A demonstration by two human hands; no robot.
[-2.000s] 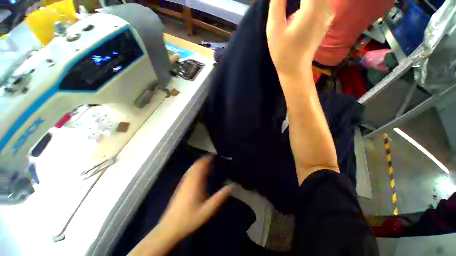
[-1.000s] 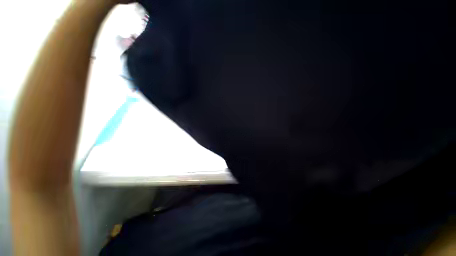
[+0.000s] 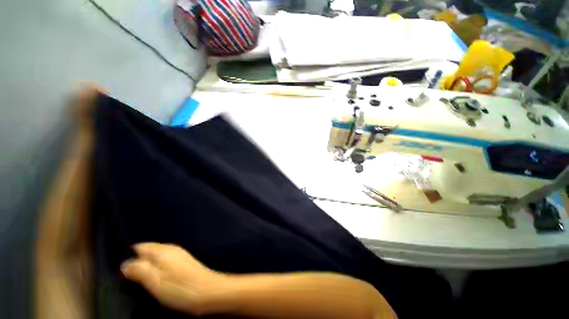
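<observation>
A large dark navy garment piece [image 3: 206,193] is stretched over the left front edge of the white table and hangs towards my lap. My left hand [image 3: 90,103] is blurred at the far left, at the cloth's upper left corner, and grips it there. My right hand [image 3: 165,274] is at the cloth's lower left edge with its fingers closed on the edge. The silver thread snips [image 3: 382,198] lie on the machine bed. Small white labels [image 3: 408,168] lie on the bed beside a brown patch [image 3: 432,195].
The cream-white sewing machine head [image 3: 424,134] stands at the right with its dark control panel [image 3: 530,160]. White cloth [image 3: 368,47] lies behind it. A striped bundle [image 3: 228,25] sits at the back left by the grey-blue partition [image 3: 143,37]. Orange-handled scissors [image 3: 474,84] lie behind the machine.
The view has swung left and back to the whole machine. The navy cloth, which filled the view, is now lower and spread across the table's left part, with both hands at its left edge.
</observation>
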